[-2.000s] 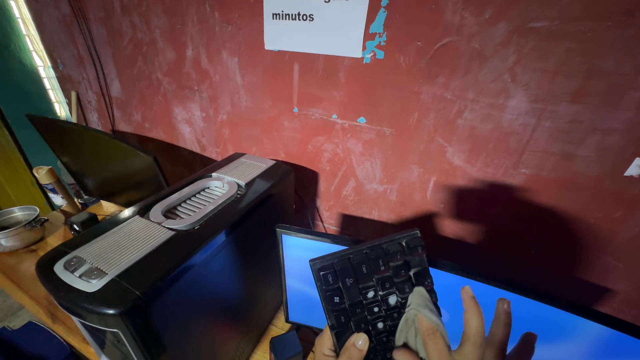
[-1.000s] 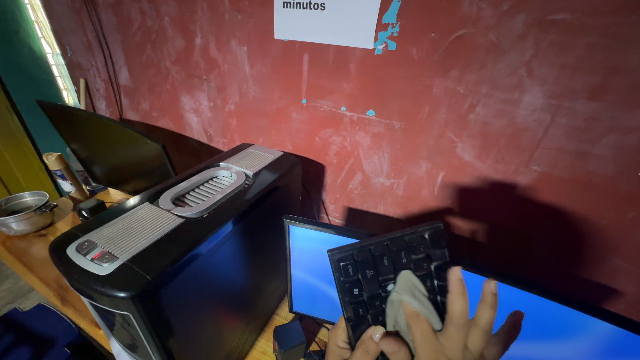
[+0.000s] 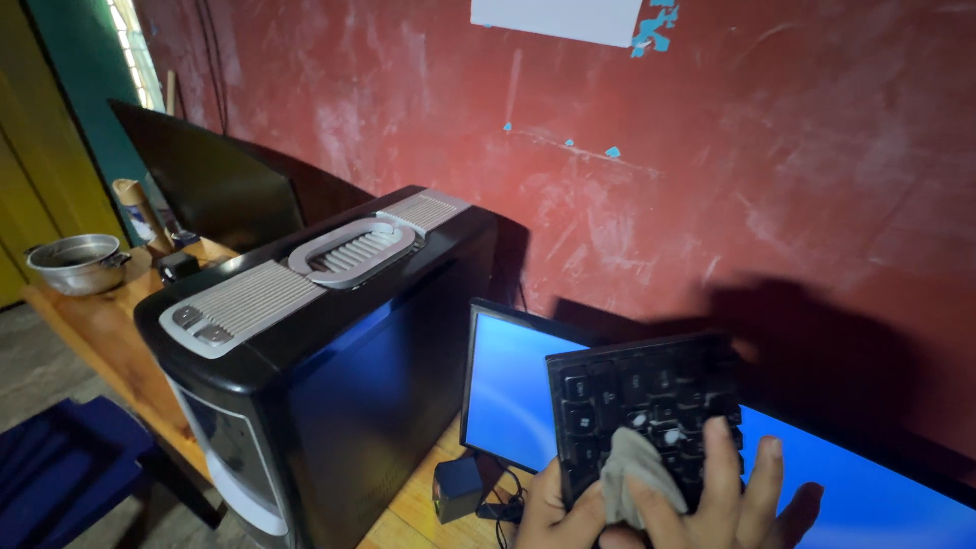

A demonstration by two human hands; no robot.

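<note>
A black computer keyboard [image 3: 633, 389] is held up on end in front of a monitor [image 3: 507, 381] with a lit blue screen. My left hand [image 3: 560, 507] grips its lower left edge, the thumb on the front. In my right hand [image 3: 709, 496] a grey cloth [image 3: 637, 480] is pinched and pressed against the keys, with the other fingers spread over the keyboard's right side. Two pale spots show among the keys just above the cloth. The lower end of the keyboard is hidden by the hands and the frame edge.
Left of the keyboard a large black computer tower [image 3: 381, 381] stands on the wooden table [image 3: 423, 496], a small dark speaker-like box [image 3: 457, 488] and cables beside it. Farther left are a dark monitor [image 3: 213, 179], a metal pot [image 3: 76, 263] and a blue chair [image 3: 69, 465]. Behind is a red wall [image 3: 686, 191].
The cloth in my right hand has shifted over the keys, lower on the keyboard now than one second ago. My left hand keeps its hold.
</note>
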